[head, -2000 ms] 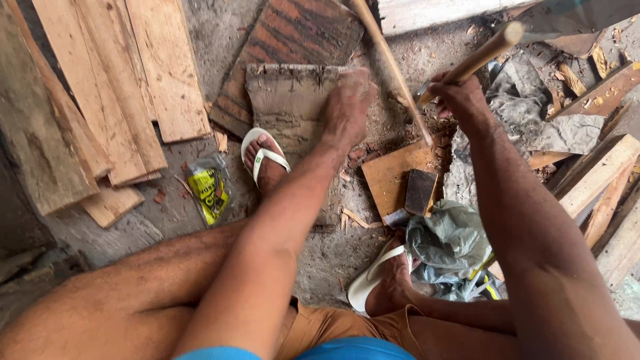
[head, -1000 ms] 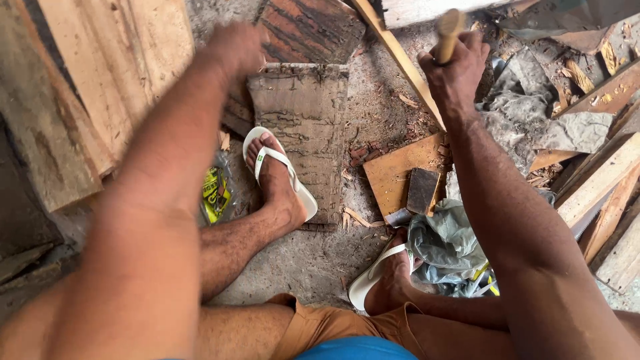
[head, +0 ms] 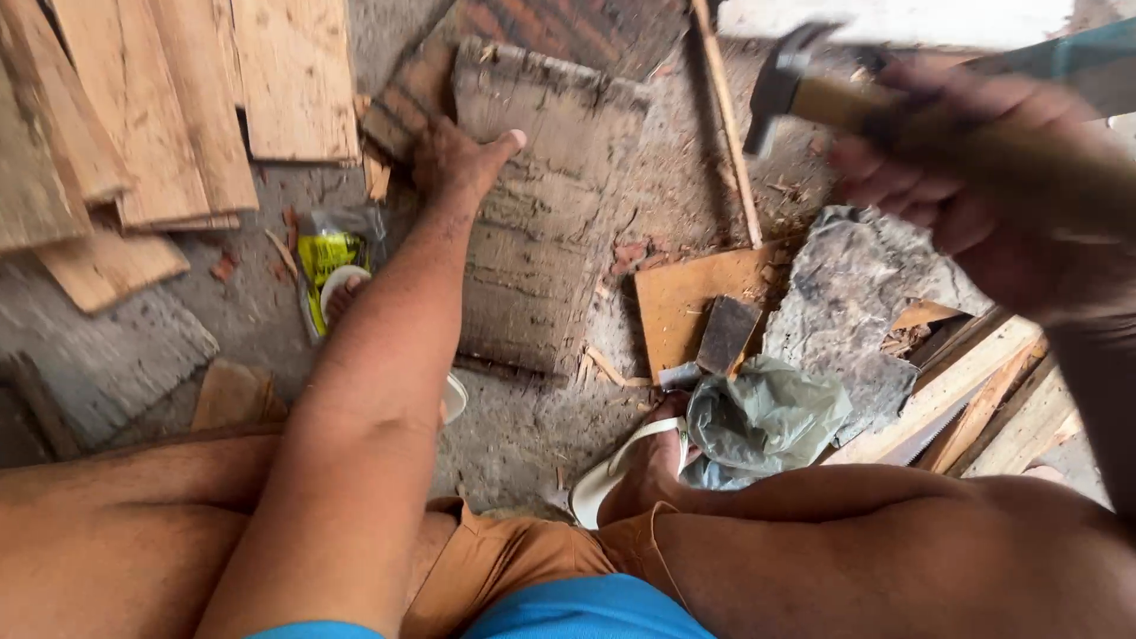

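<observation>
My right hand (head: 985,177), blurred, grips the wooden handle of a claw hammer (head: 821,93) raised at the upper right, its steel head pointing left. My left hand (head: 457,160) rests at the left edge of a worn, rough wooden board (head: 541,204), thumb on its face and the other fingers partly hidden at the edge. Beneath that board's top end lies a dark striped board (head: 586,31). A thin wooden strip (head: 728,124) lies on the floor to their right. Below it is an orange-brown board piece (head: 670,302) with a small dark block (head: 728,333) on it.
Pale planks (head: 297,89) are stacked at the upper left. A yellow plastic packet (head: 324,257) lies by my left foot. Near my right foot are a crumpled grey-green plastic bag (head: 768,417), a grey crumpled sheet (head: 843,311), and timber offcuts (head: 941,390) with a saw blade (head: 941,433) among them.
My left hand has come from the upper left to the worn board's left edge. The hammer in my right hand now shows its head, pointing left. My left foot has shifted left, off the board.
</observation>
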